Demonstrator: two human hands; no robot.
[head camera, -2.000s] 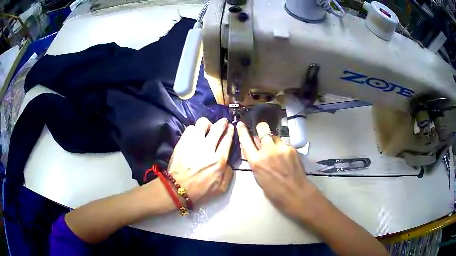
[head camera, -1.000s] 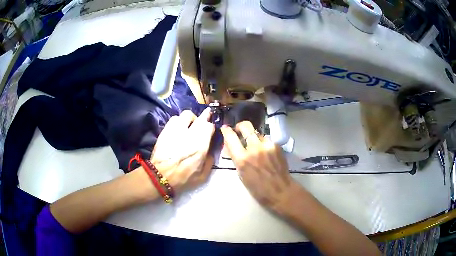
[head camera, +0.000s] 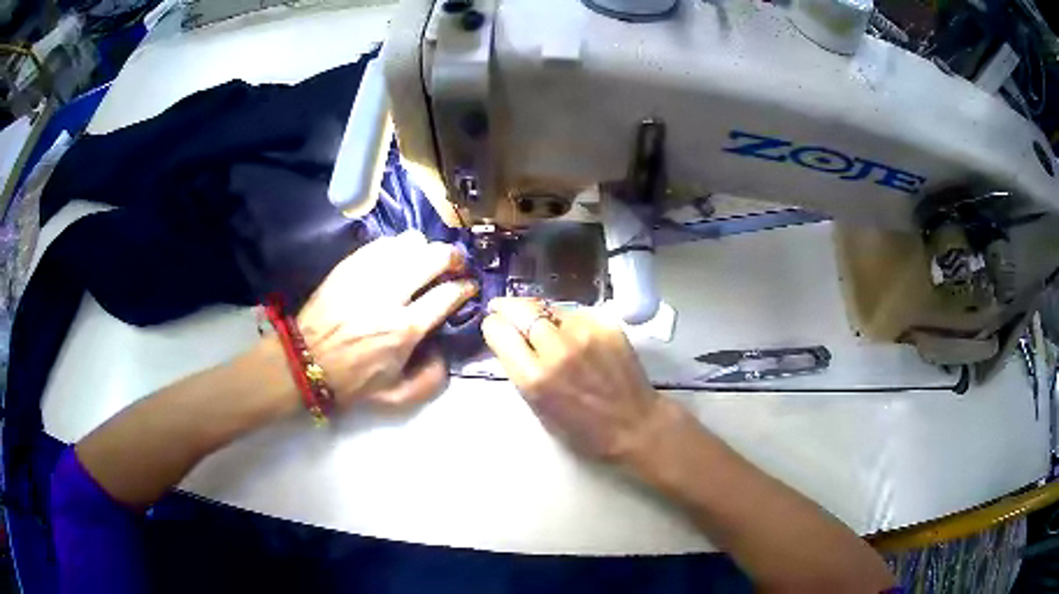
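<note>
The dark navy garment (head camera: 273, 215) lies left of the needle, with its edge under my fingers near the presser foot (head camera: 485, 241). My left hand (head camera: 377, 319) holds bunched cloth just left of and in front of the foot, fingers bent. My right hand (head camera: 571, 366) has thumb and fingertips together at the cloth's edge, just in front of the dark square plate (head camera: 563, 261). The cloth between its fingertips is small and partly hidden. The cream sewing machine (head camera: 697, 104) stands over the work.
Thread snips (head camera: 763, 363) lie right of my right hand. A white rounded fitting (head camera: 633, 273) and a white chip (head camera: 660, 323) are beside the plate. A long white bar (head camera: 361, 139) hangs at the head's left end. A tan cloth piece (head camera: 888, 284) is under the machine's right side.
The view has shifted, so the machine sits further left. My left hand has drawn back from the foot and bunched the cloth. My right fingers have come off the dark plate and curled together.
</note>
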